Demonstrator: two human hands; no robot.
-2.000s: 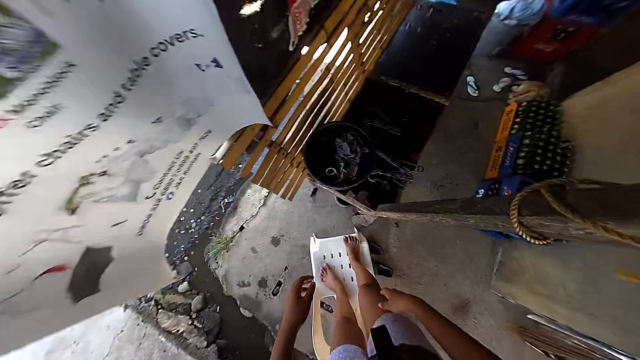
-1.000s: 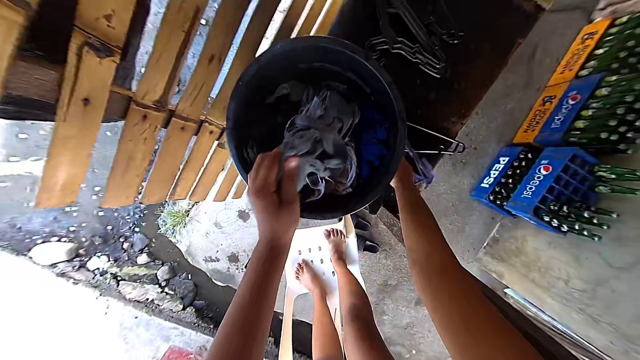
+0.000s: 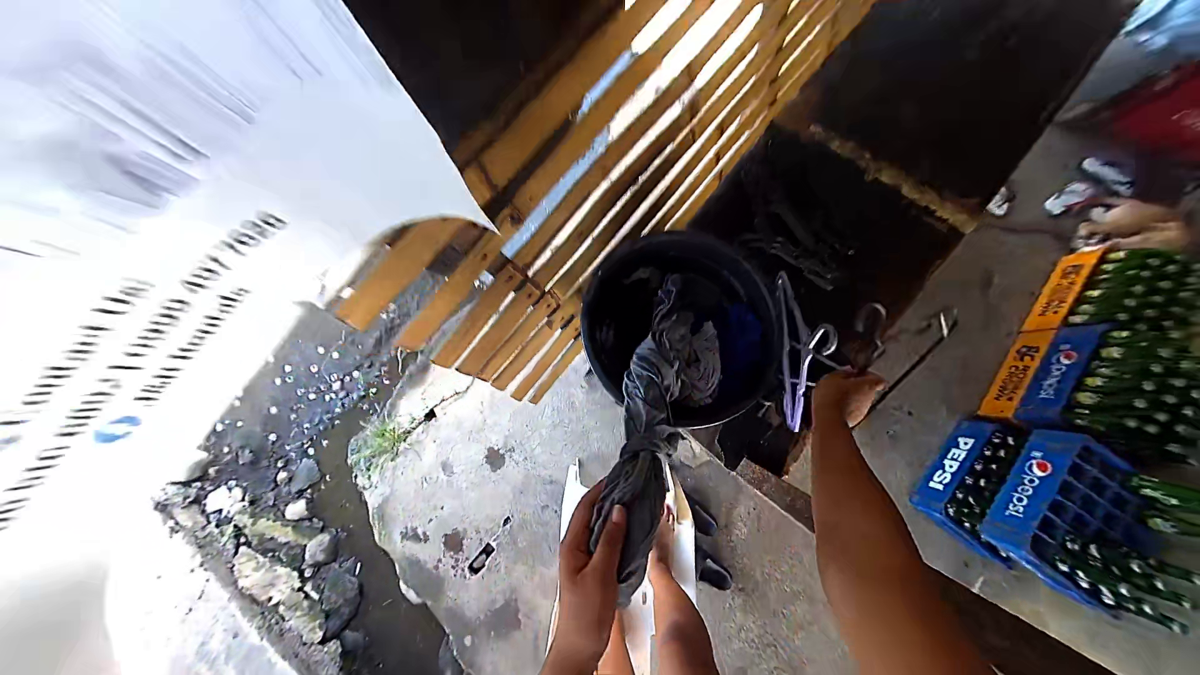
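My left hand (image 3: 591, 567) grips a wet-looking grey cloth (image 3: 642, 469), twisted in its middle, whose far end reaches up into a black bucket (image 3: 680, 248). More dark and blue cloth lies inside the bucket. To the right, my right hand (image 3: 848, 394) has its fingers closed around a dark hanger (image 3: 870, 333), though its grip is partly hidden. Light-coloured clothes hangers (image 3: 800, 361) lie between the bucket and my right hand. Below me, my bare feet are on a white plastic chair (image 3: 684, 553), mostly covered by the cloth and my left hand.
A bamboo slat fence (image 3: 562, 272) runs behind the bucket. Blue and orange crates (image 3: 1017, 487) of green bottles stand at right. A large white printed sheet (image 3: 281, 122) hangs at upper left, above a ditch (image 3: 375, 534) with stones. Dark footwear (image 3: 711, 562) lies beside the chair.
My left hand has drawn the grey cloth up from the bucket toward me. My right hand has moved from the bucket's side to the hangers. The view has swung and pulled back.
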